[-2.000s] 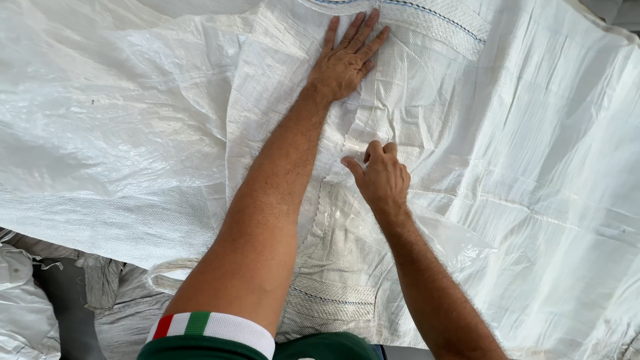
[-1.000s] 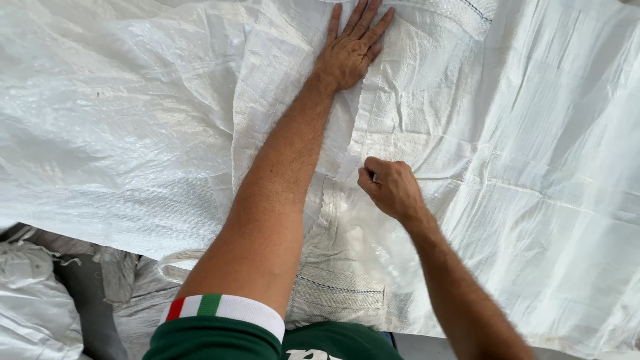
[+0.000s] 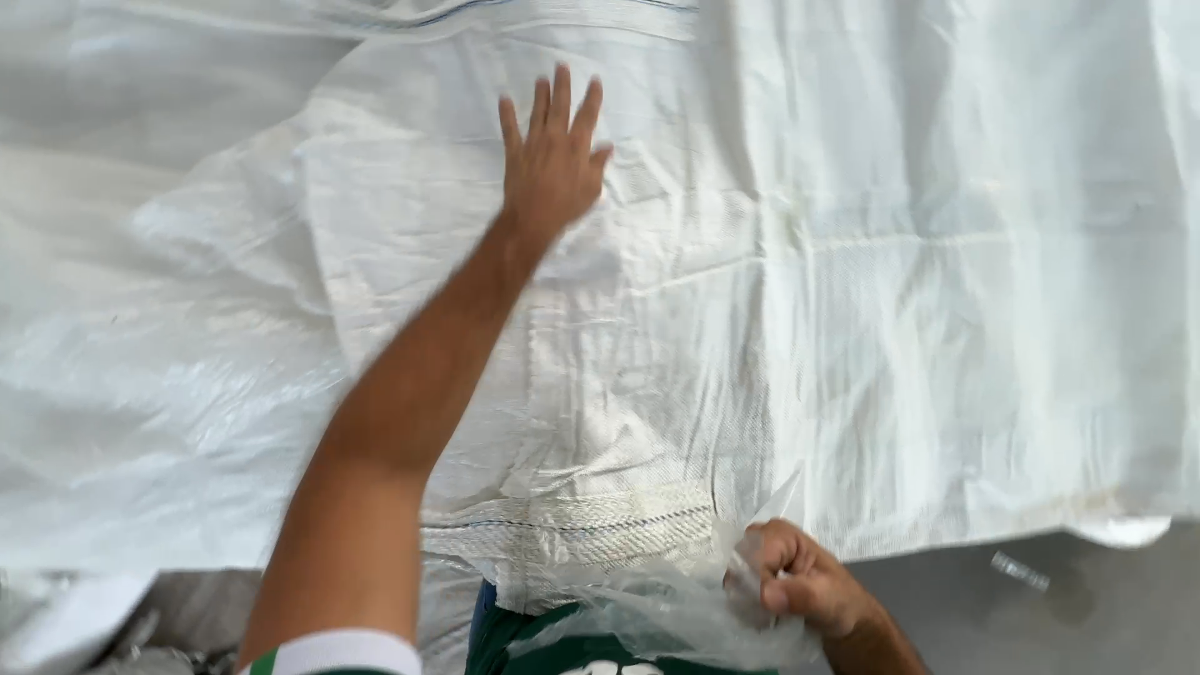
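A large white woven plastic sack [image 3: 900, 375] lies spread out in creased layers, with seams across it. My left hand [image 3: 555, 155], fingers spread, is over its upper middle, palm down; whether it presses on the fabric is hard to tell. Near my body, at the sack's lower edge, my right hand [image 3: 792, 581] is closed on a crumpled piece of clear plastic film [image 3: 656, 609]. A webbing strip with a blue stitched line [image 3: 600, 516] crosses the sack's lower part, just left of my right hand. Another blue-lined strip [image 3: 600, 11] runs along the top.
At the lower left, below the sack's edge, lies more crumpled white and grey sheeting [image 3: 70, 609]. Grey floor [image 3: 1031, 600] shows at the lower right, with a small pale strip [image 3: 1020, 572] on it.
My right hand has moved from the middle of the sack down towards my body, and clear film now shows in it. My left hand's fingers remain spread. The view has shifted.
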